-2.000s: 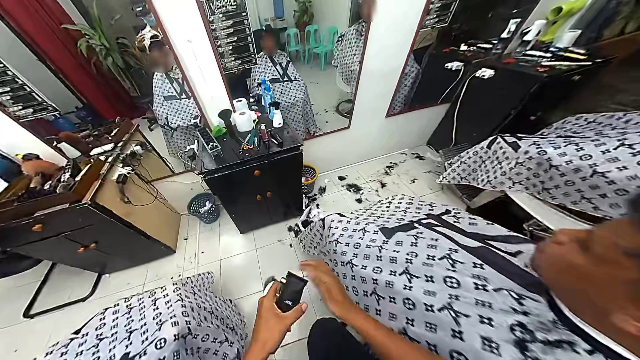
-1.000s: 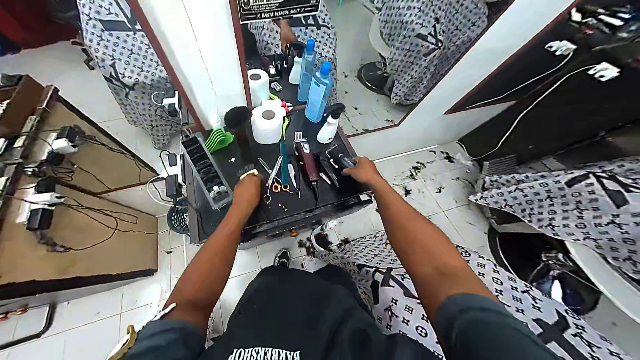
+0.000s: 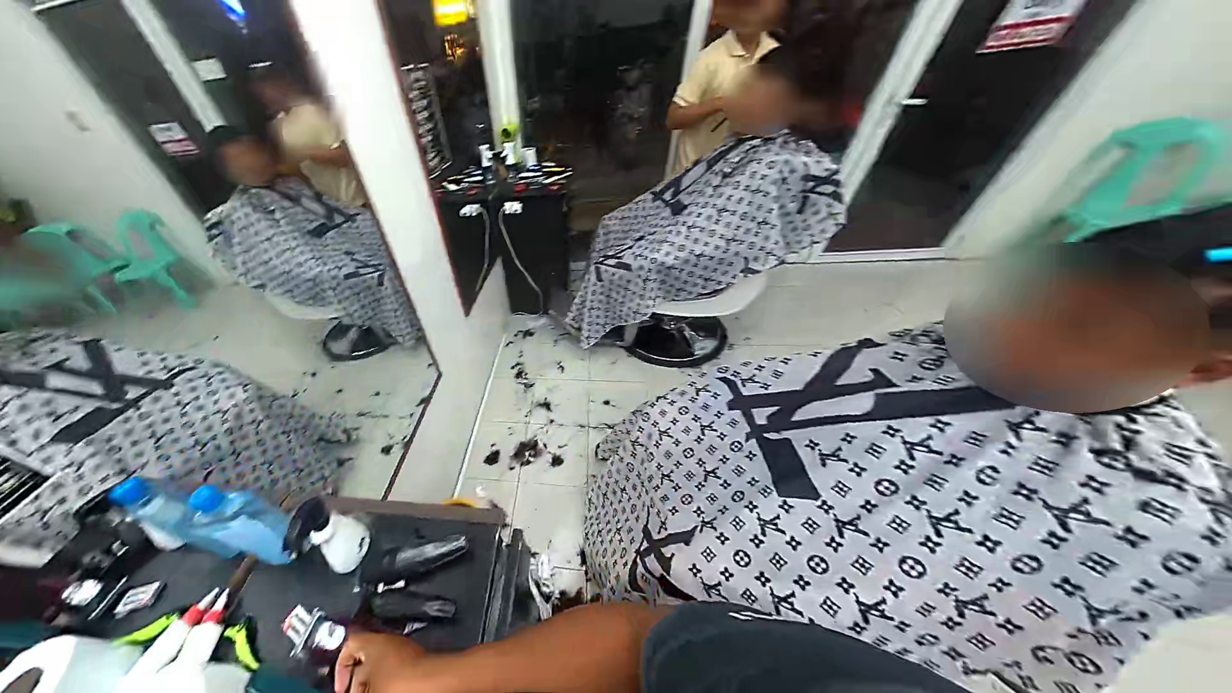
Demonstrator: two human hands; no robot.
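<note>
My right hand [image 3: 375, 662] is at the bottom left, reaching over the black station top [image 3: 462, 630], its fingers closed around what looks like a hair clipper [image 3: 316, 631]; blur hides its details. Beyond that hand lie dark clippers [image 3: 419, 558] and a second black tool [image 3: 414, 606]. A white spray bottle [image 3: 343, 541] with a black top stands near blue bottles [image 3: 241, 525]. White tools with red tips [image 3: 197, 626] are left of the hand. My left hand is out of view. On the right sits a person in a patterned barber cape [image 3: 866, 500].
A wall mirror [image 3: 231, 289] rises behind the station. Cut hair [image 3: 527, 450] lies on the tiled floor. Farther back, a co-worker in a cream shirt [image 3: 727, 82] stands behind another caped person [image 3: 712, 212], beside a black cabinet [image 3: 539, 241]. A green plastic chair [image 3: 1145, 178] is at the right.
The view has swung strongly right from the station. Two seconds ago my hands were together around a dark object; one second ago both were at the station top. Now only my right hand shows there.
</note>
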